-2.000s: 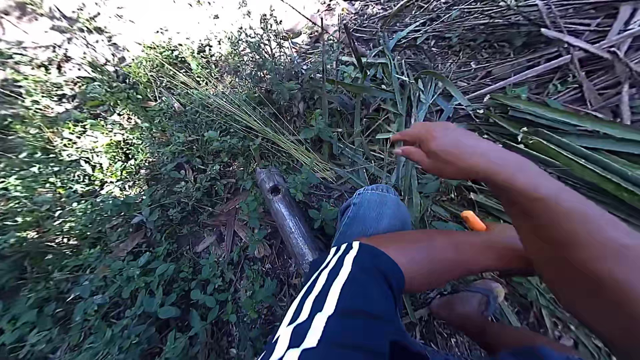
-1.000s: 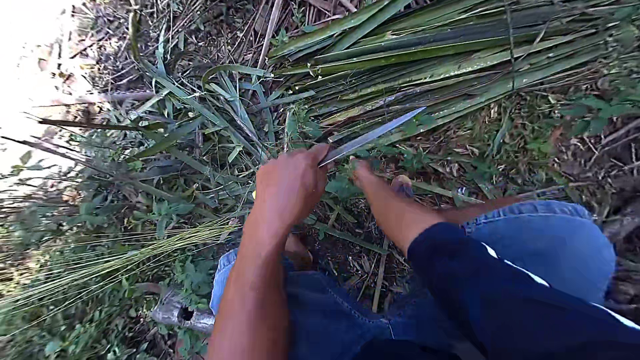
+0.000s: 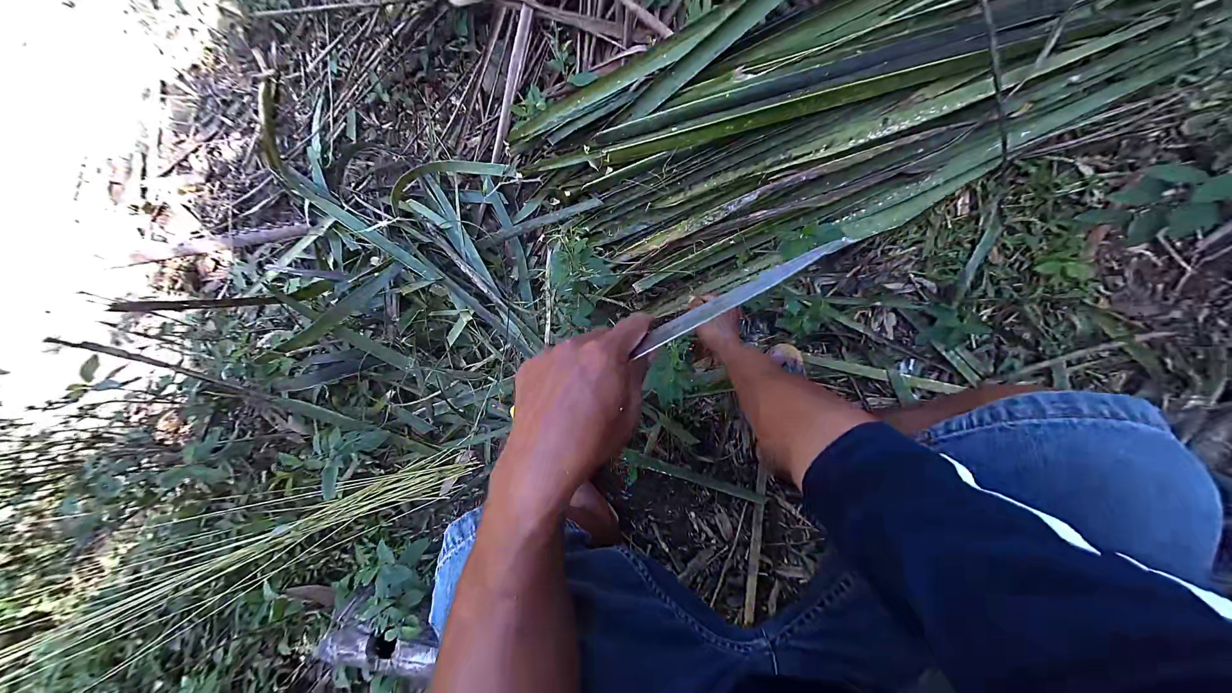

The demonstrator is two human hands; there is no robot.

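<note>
My left hand (image 3: 577,399) is closed on the handle of a long, narrow knife, perhaps a machete; a bit of yellow shows at the hand's outer edge. The bare metal blade (image 3: 756,289) points up and to the right, with its tip over long green leaf strips (image 3: 818,125). Behind the blade, low by the near ends of these leaves, is my right hand (image 3: 720,327). The blade and foliage partly cover its fingers, so its grip cannot be made out.
Cut leaf strips (image 3: 452,260) lie tangled left of the pile. A bundle of thin pale-green stalks (image 3: 260,544) lies at lower left, above a grey tube-like piece with a hole (image 3: 419,656). A thin dark stem (image 3: 998,87) crosses the leaves. My bent knees frame the ground below my hands.
The view has swung far round since the first frame, where an orange object showed near my arms. Since one second ago, both hands and the blade have hardly moved.
</note>
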